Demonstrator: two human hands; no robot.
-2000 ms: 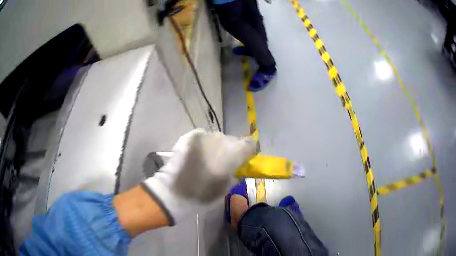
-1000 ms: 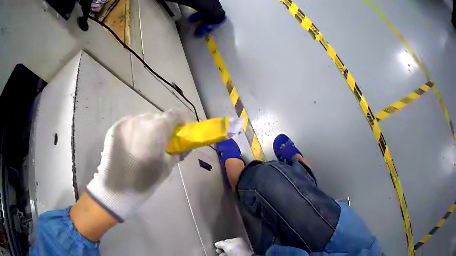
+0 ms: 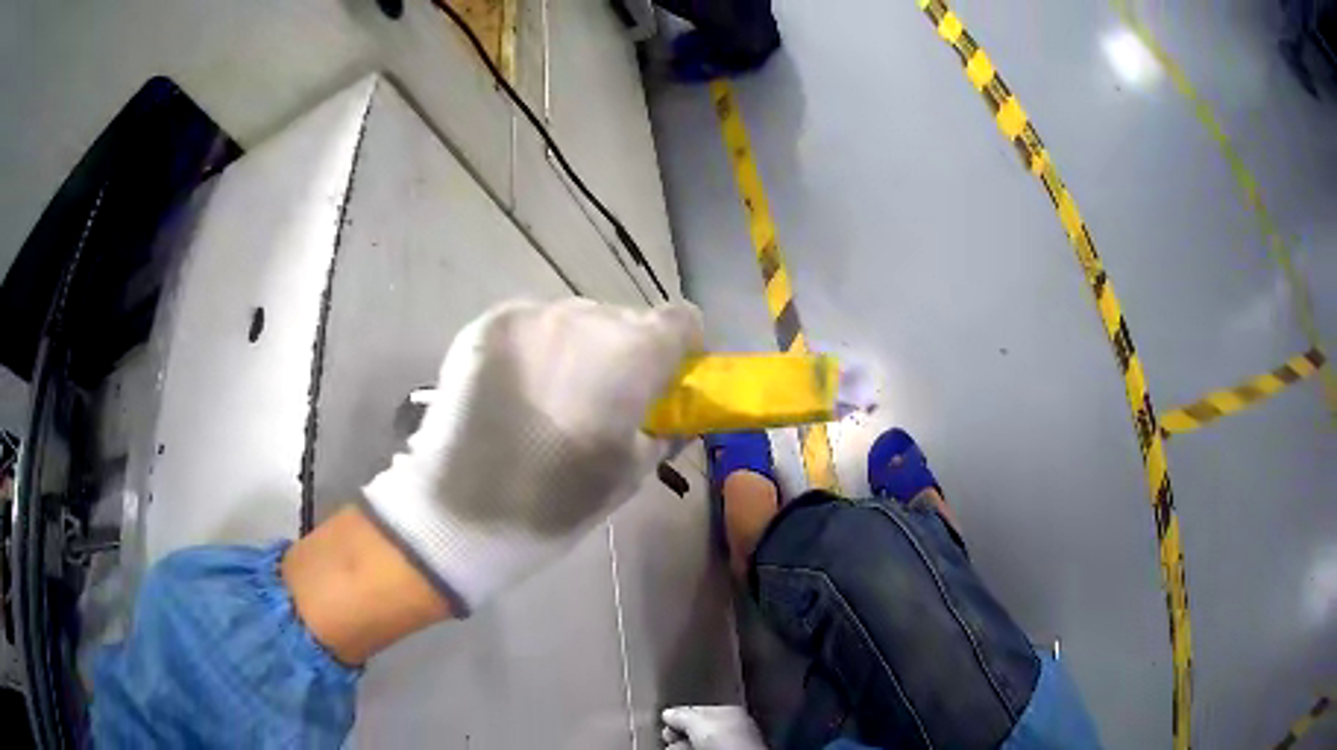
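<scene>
My left hand (image 3: 543, 425), in a white knit glove with a large grey stain, is closed around a yellow tube (image 3: 751, 396). The tube lies nearly level, its pale end pointing right. The hand is over the off-white machine cover, while the tube's end shows against the floor. My right hand (image 3: 711, 727), also in a white glove, is small and cut off by the bottom edge beside the machine's side. Its fingers look curled, but its grip cannot be told.
The off-white machine cover (image 3: 235, 322) fills the left, with dark rail parts (image 3: 52, 542) at the far left. A black cable (image 3: 550, 139) crosses the panel above. Yellow-black tape (image 3: 1092, 264) marks the grey floor. My blue slippers (image 3: 902, 466) stand beside the machine; another person's dark-trousered legs (image 3: 733, 32) are at the top.
Since one second ago, my left hand and the tube appear further right, and the view has shifted too. The tube stays gripped. My right hand, absent two seconds ago, remains at the bottom edge.
</scene>
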